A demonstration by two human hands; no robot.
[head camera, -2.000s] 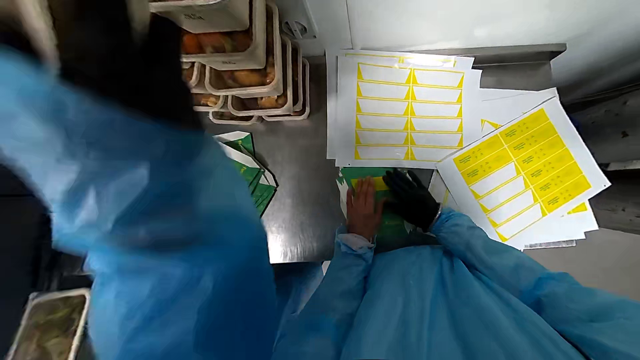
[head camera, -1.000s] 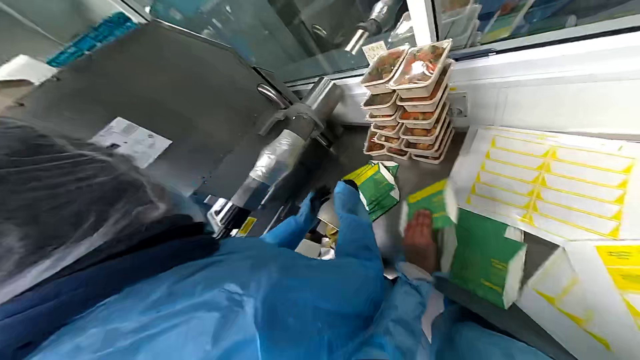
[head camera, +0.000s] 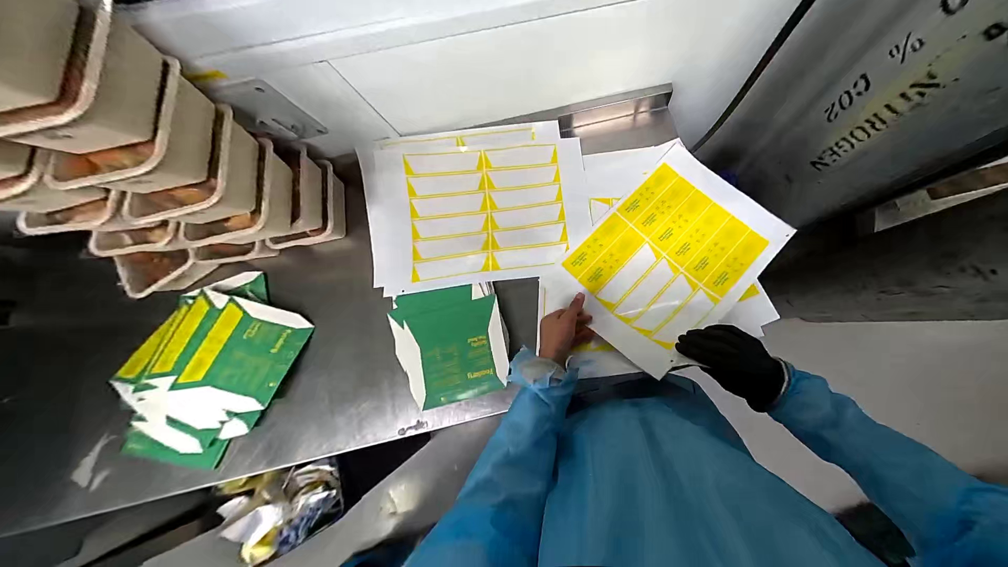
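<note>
My bare left hand (head camera: 564, 329) is at the left edge of a sheet of yellow labels (head camera: 669, 252), its thumb against the paper. At the sheet's lower corner is my right hand (head camera: 732, 364) in a black glove, its fingers pinching the edge. Some labels are peeled off this sheet, leaving white spaces. More sheets lie beneath it. To the left, a mostly peeled label sheet (head camera: 484, 209) tops another pile. Just below that pile lies a stack of green cardboard sleeves (head camera: 453, 346). Farther left, green sleeves with yellow labels (head camera: 213, 354) overlap in a heap.
Filled food trays (head camera: 228, 189) stand in tall stacks at the back left. A metal cylinder (head camera: 882, 102) with stencilled writing is at the right. Crumpled waste (head camera: 276, 512) shows below the front edge of the steel table (head camera: 346, 394).
The view has swung to the right. My left hand was on the green sleeves a second ago and is now at the label sheet. The co-worker's arms seen earlier are out of view.
</note>
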